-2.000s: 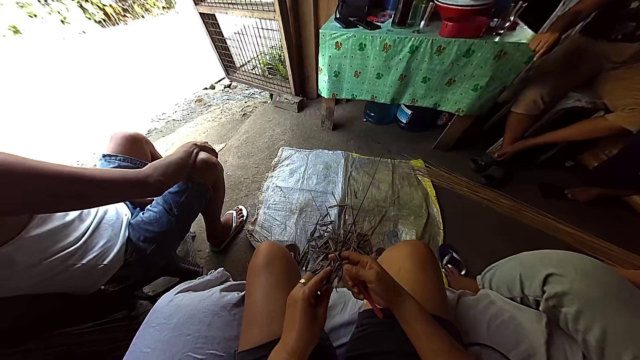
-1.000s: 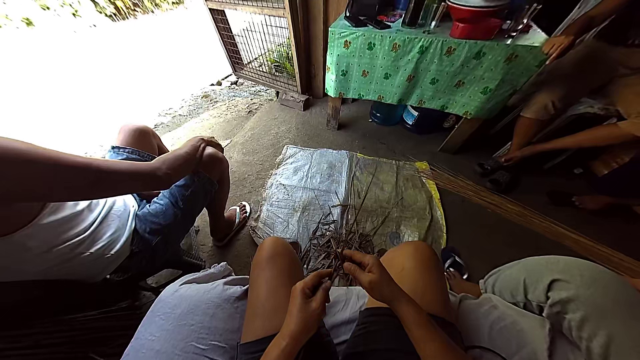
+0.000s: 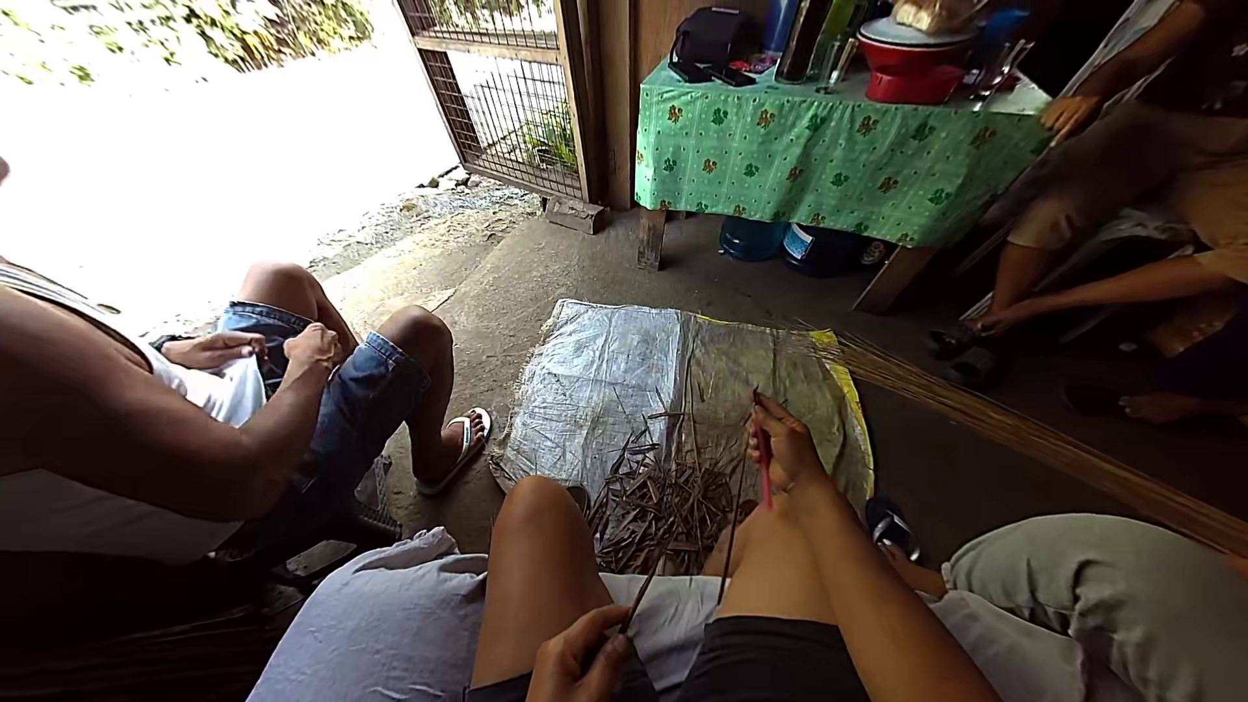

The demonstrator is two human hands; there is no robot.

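My left hand (image 3: 583,655), low in the view near my left thigh, pinches a thin dark strip of plant material (image 3: 641,595). My right hand (image 3: 783,444) is raised over my right knee, its fingers closed on a slim pink-handled tool (image 3: 765,468) whose kind I cannot tell. A long dark strand (image 3: 733,526) hangs down from near the right fingers toward my lap. Beyond my knees, a heap of brown dry strips (image 3: 663,507) lies on a flattened woven plastic sack (image 3: 604,380) on the floor.
A seated person in denim shorts (image 3: 361,419) is at the left. A table with a green patterned cloth (image 3: 780,166) stands ahead, water jugs (image 3: 751,237) beneath. A long bundle of thin sticks (image 3: 1024,434) runs along the right. Other people's legs (image 3: 1019,258) are at the right.
My hands were close together over the heap; now they are apart, the left nearer my body and the right farther forward. The person at the left has moved a hand off the knee.
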